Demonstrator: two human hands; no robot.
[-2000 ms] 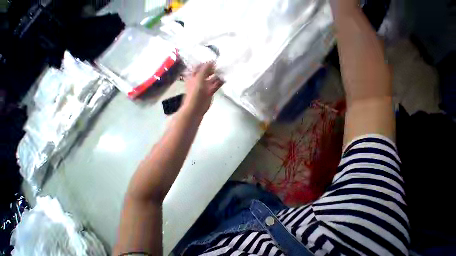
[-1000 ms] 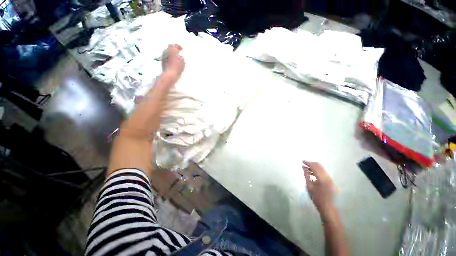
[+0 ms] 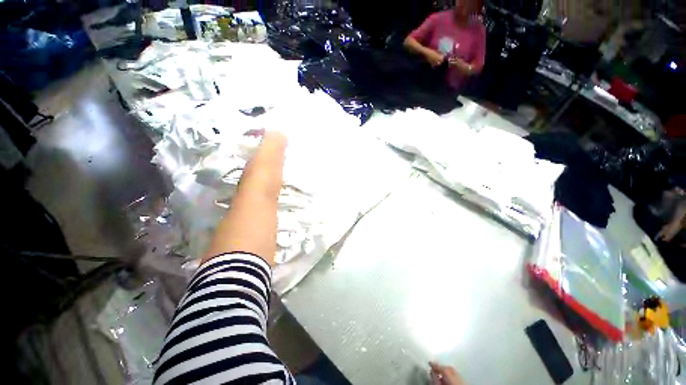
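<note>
A large heap of loose white garments point(image 3: 316, 150) lies on the left part of the table. My left hand point(image 3: 269, 143) reaches into the heap; its fingers are washed out and partly hidden by cloth, so its grip cannot be told. My right hand point(image 3: 445, 374) is low over the table at the bottom edge, mostly cut off, with only a few fingers showing. A flatter layered white pile point(image 3: 481, 165) lies at the far edge. Empty polybags with a red edge point(image 3: 583, 271) lie at the right.
A phone point(image 3: 549, 351) lies on the pale table point(image 3: 361, 301). Film-covered packs point(image 3: 639, 365) and a yellow-orange object point(image 3: 653, 314) are at lower right. A person in pink point(image 3: 459, 45) is across the table, behind dark garments.
The view has tilted up, bringing the person into sight. My left hand remains at the white heap. My right hand now shows only at the bottom edge.
</note>
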